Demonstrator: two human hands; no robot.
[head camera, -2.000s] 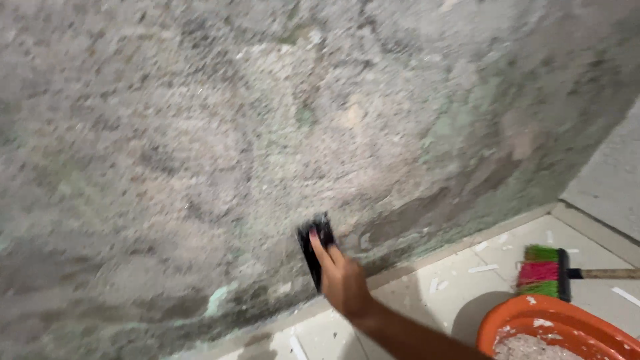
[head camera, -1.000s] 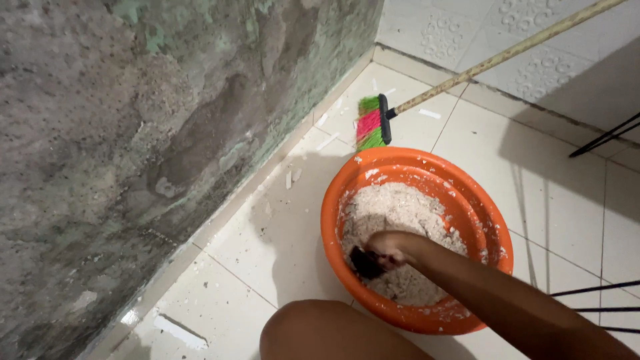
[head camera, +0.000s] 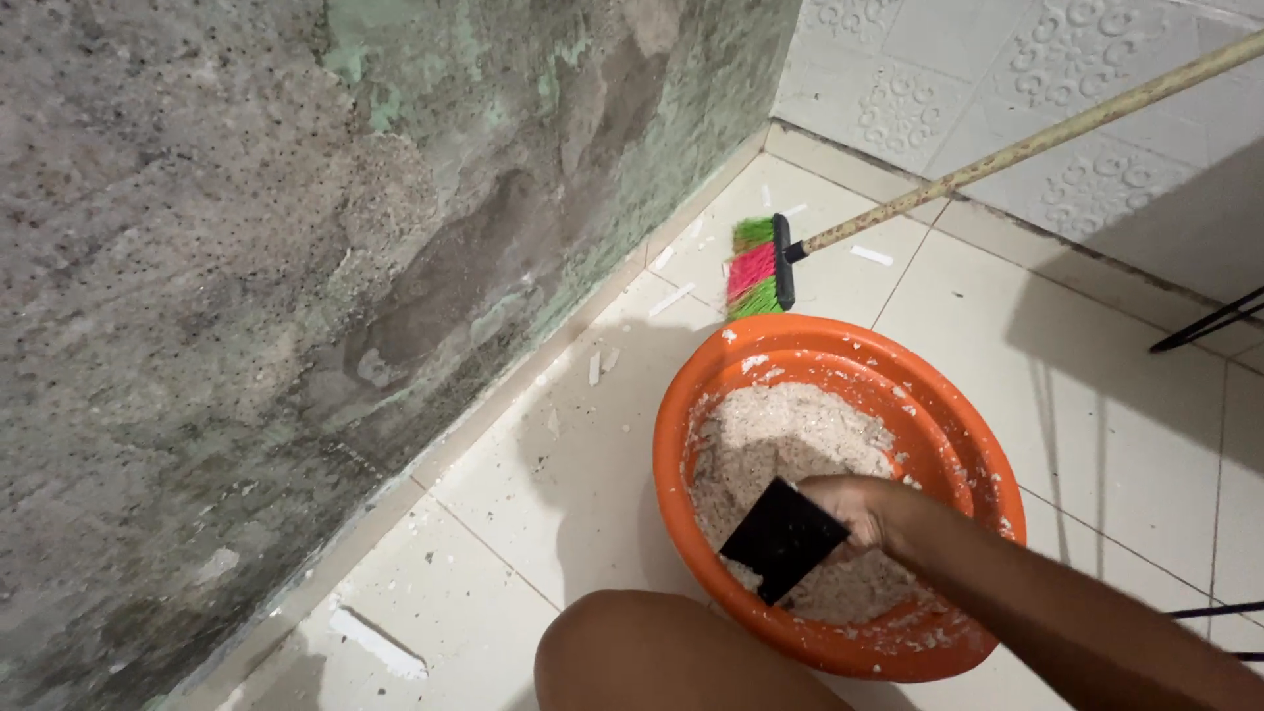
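Observation:
My right hand (head camera: 851, 513) reaches in from the lower right over an orange plastic basin (head camera: 681, 494), its fingers closed on the edge of a flat black scraper (head camera: 785, 541). The scraper is tilted, with its lower corner by the basin's near left inner wall and a little pale material along that edge. Pale, lumpy wet mix (head camera: 800, 425) lies in the basin, and bits of it cling to the orange sides. My left hand is out of view.
A rough, stained wall (head camera: 296, 296) with green paint patches rises at the left. A broom (head camera: 780, 262) with green and pink bristles lies beyond the basin. White scraps (head camera: 378, 642) dot the tiled floor. My bent knee (head camera: 671, 657) is close to the basin; thin black legs (head camera: 1210, 321) stand at right.
My right hand was at the wall with the scraper two seconds ago, then down in the basin's mix. Now the scraper's flat face shows above the mix. The view has swung toward the basin.

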